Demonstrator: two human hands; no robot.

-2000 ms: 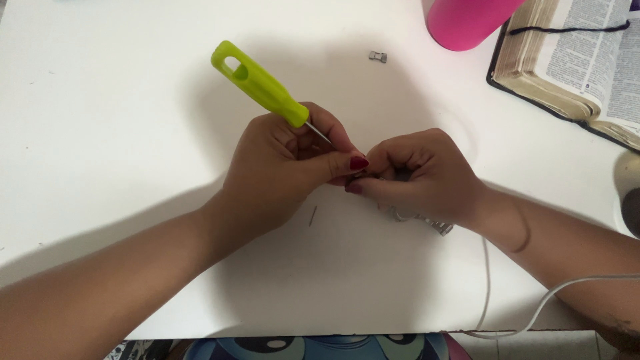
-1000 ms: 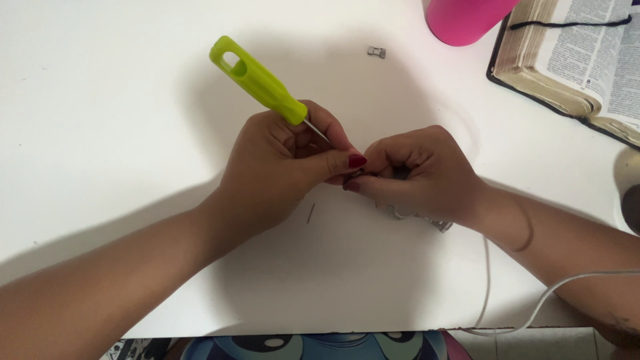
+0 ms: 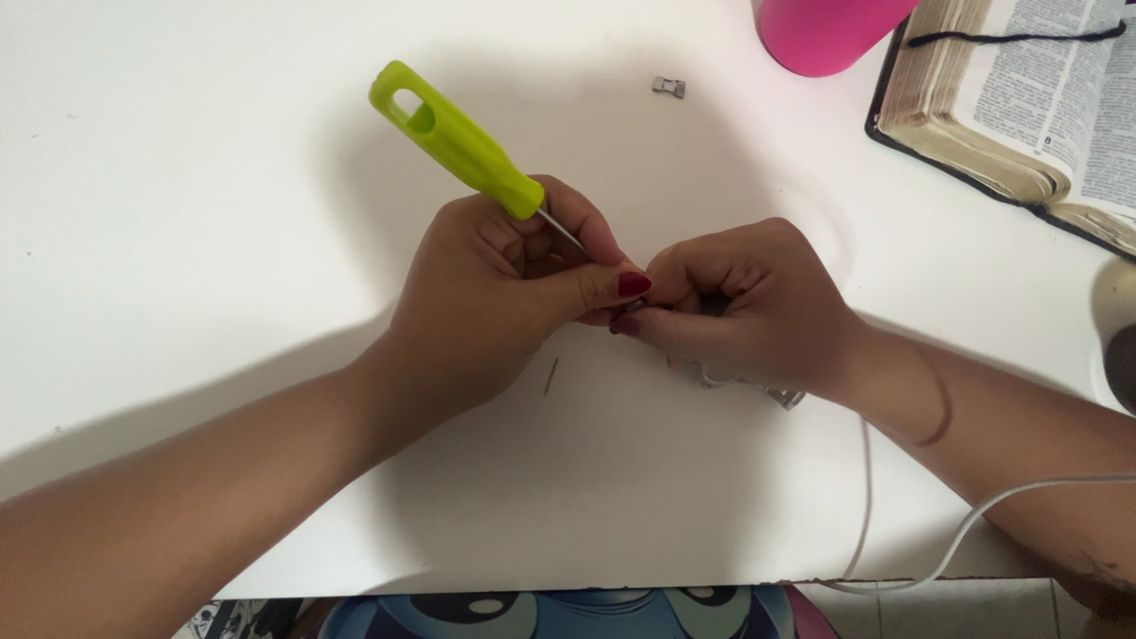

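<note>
My left hand [image 3: 497,293] grips a tool with a lime-green plastic handle [image 3: 457,142] and a thin metal shaft [image 3: 564,232]; its tip is hidden by the fingers. My right hand [image 3: 754,302] pinches a tiny dark metal piece [image 3: 632,304] against the fingertips of my left hand. The piece is mostly covered. Below my right palm part of a metal watch band [image 3: 785,397], or a similar linked metal piece, shows. A thin metal pin [image 3: 551,376] lies on the white table under the hands. Farther back lies a small metal link or clasp part [image 3: 668,87].
A pink cylindrical container [image 3: 825,31] stands at the back right, beside an open book [image 3: 1021,106] with a dark ribbon. A white cable [image 3: 967,524] runs over the near right table edge, by my right forearm. A dark rounded object [image 3: 1123,368] is at the right edge.
</note>
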